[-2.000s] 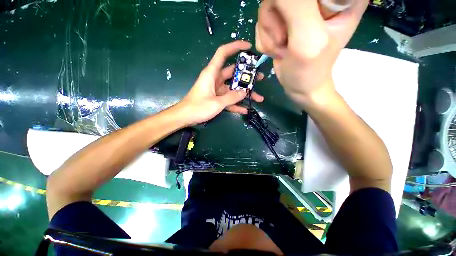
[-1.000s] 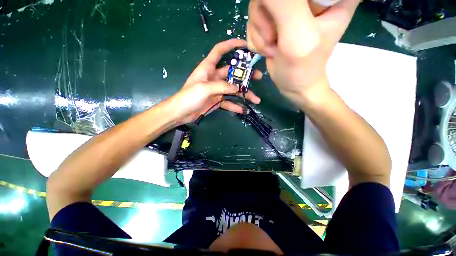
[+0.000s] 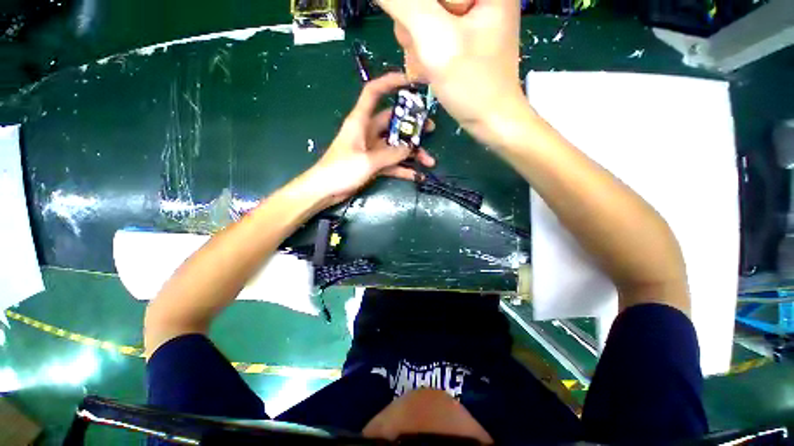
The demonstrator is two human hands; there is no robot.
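Observation:
My left hand holds a small circuit board by its edges above the green bench. The board has a yellow block and white and blue spots. A bundled black cable trails from it to the right. My right hand is above and right of the board, closed like a fist and partly cut off by the top edge. The pale-blue nozzle tip shows below the right fist, close to the board's upper right. The rest of the dispenser is hidden or out of the picture.
A black adapter housing with a yellow spot and black cords lies at the bench's front edge. A white sheet lies under my right forearm, another white sheet at the front left. A yellow item is at the far side.
The view has shifted, showing more of the bench's left and far sides. My right hand appears higher and further left, and the dispenser body has left the picture. My left hand still holds the board.

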